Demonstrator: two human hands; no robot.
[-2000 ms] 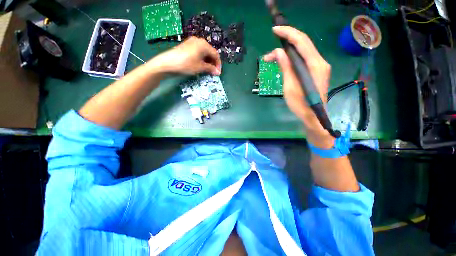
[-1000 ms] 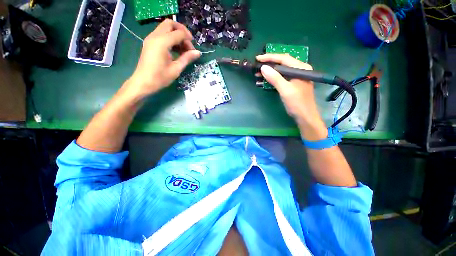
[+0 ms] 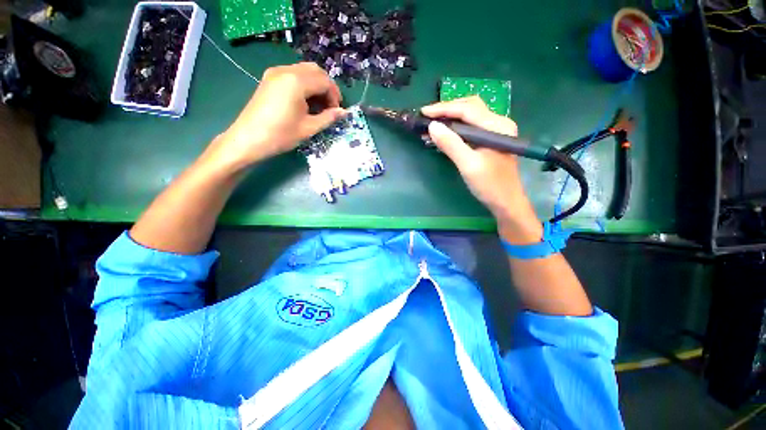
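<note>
A whitish, part-crowded circuit board (image 3: 346, 158) lies on the green mat with its metal connectors towards me. My left hand (image 3: 296, 111) is at its upper left edge, fingertips pinching thin solder wire (image 3: 231, 59) that runs in from the white tray side. My right hand (image 3: 479, 151) holds the soldering iron (image 3: 495, 139) like a pen, its tip pointing left at the board's top edge, close to the wire's end. Whether tip and board touch is too small to tell. My left fingers hide part of the board's upper left.
A white tray of dark parts (image 3: 186, 77) stands left, a heap of black components (image 3: 357, 42) beyond the board. Green boards lie at top (image 3: 256, 17) and right (image 3: 477, 94). A fan (image 3: 52, 63), open cutters (image 3: 623, 164), blue spool (image 3: 606, 52) and black bin (image 3: 712, 126) flank the mat.
The right hand has swung the iron from pointing up and away to pointing left at the board. The left hand has shifted left and now shows solder wire in its fingers.
</note>
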